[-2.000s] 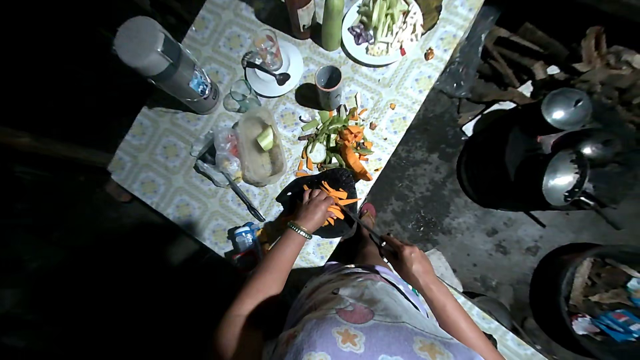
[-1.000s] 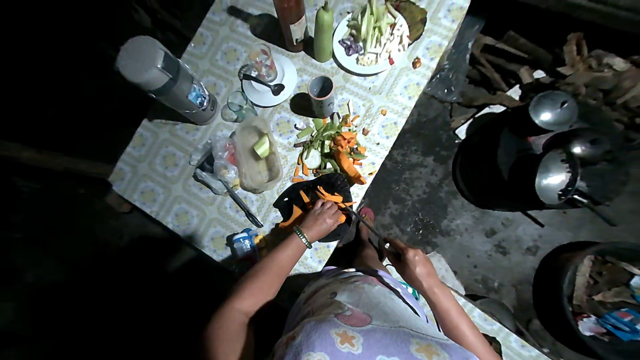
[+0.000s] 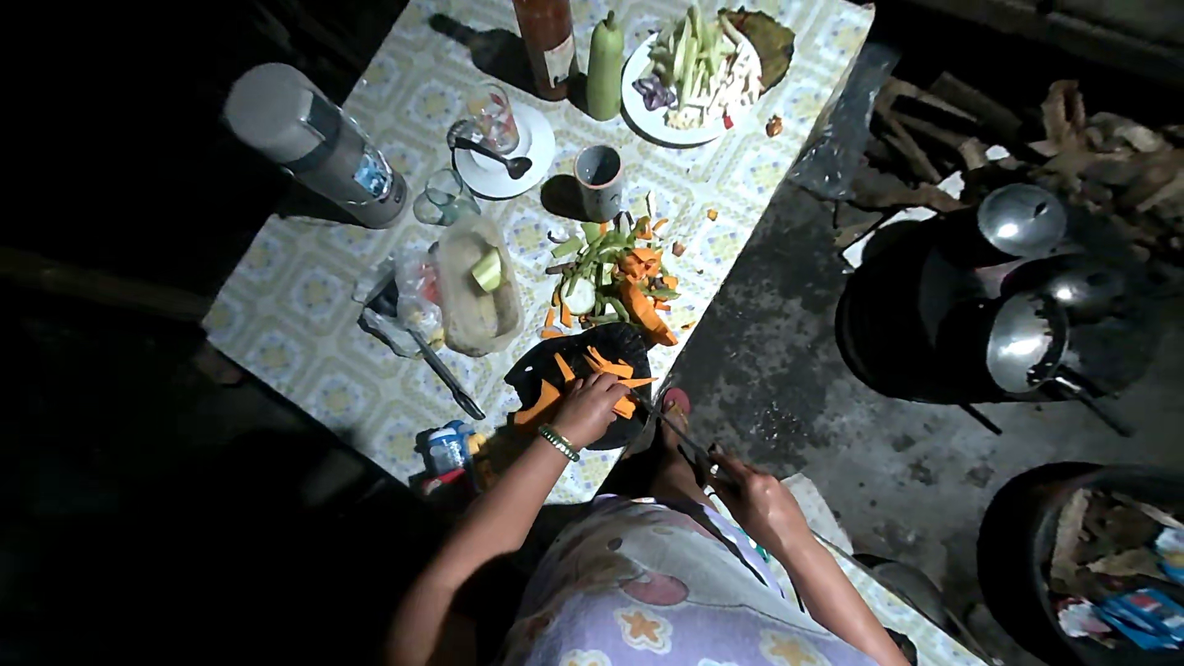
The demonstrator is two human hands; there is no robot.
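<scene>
My left hand, with a bracelet at the wrist, presses on orange vegetable pieces, perhaps pumpkin, that lie on a black board at the table's edge. My right hand is closed around the handle of a knife, whose blade points up and left to the pieces under my left fingers. Just beyond the board is a pile of green and orange peelings with a larger orange wedge. A plastic container with a pale green vegetable chunk stands left of the pile.
On the patterned tablecloth stand a large flask, a cup, a saucer with a glass and spoon, a bottle, a green gourd and a plate of cut vegetables. Pans and firewood lie at right.
My left hand stays over the orange pieces, and my right hand keeps hold of the knife near the board. The fingers and the loose pieces have shifted slightly.
</scene>
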